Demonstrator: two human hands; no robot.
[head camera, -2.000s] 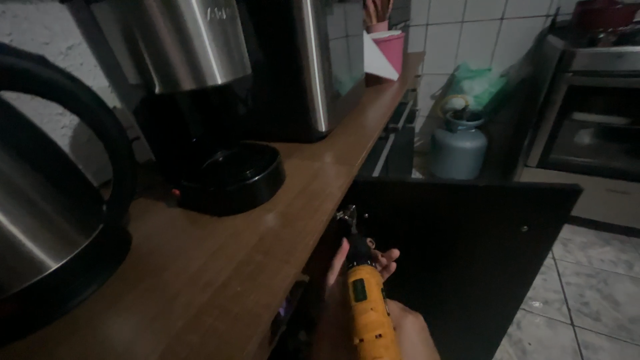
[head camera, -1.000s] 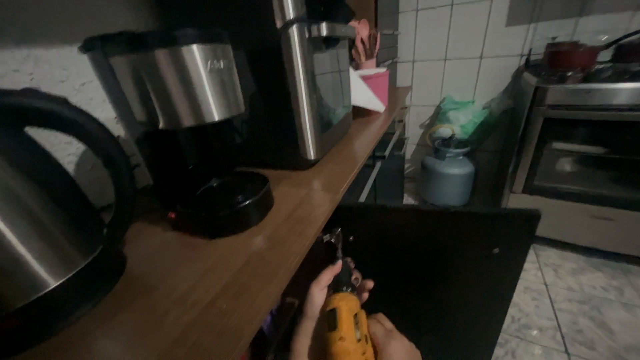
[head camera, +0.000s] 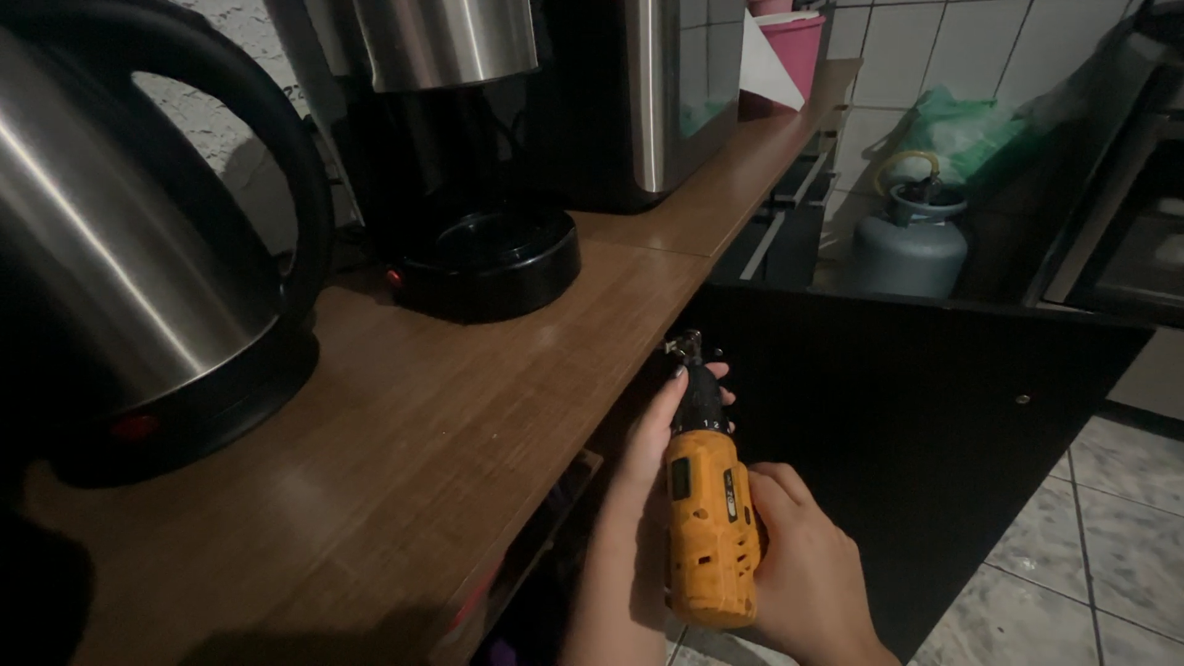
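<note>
A yellow and black cordless drill (head camera: 712, 527) points away from me, its chuck end at a metal cabinet hinge (head camera: 684, 346) under the countertop's edge. My right hand (head camera: 805, 555) is closed round the drill's grip, which the body mostly hides. My left hand (head camera: 668, 416) is at the black chuck from the left and below, with fingertips showing on its far side; how firmly it holds the chuck cannot be told. The hinge sits where the open black cabinet door (head camera: 888, 444) meets the cabinet. The bit is hard to make out.
On the wooden countertop (head camera: 444, 435) stand an electric kettle (head camera: 120, 240), a coffee maker (head camera: 481, 259), a steel-fronted appliance (head camera: 647, 102) and a pink container (head camera: 795, 51). Beyond the door are a gas cylinder (head camera: 906, 250), a green plastic bag (head camera: 962, 129) and an oven (head camera: 1128, 203). Shelf contents lie below the counter.
The view has shifted, tilting down and moving closer to the counter. Both hands stay at the drill, and its front end remains by the hinge.
</note>
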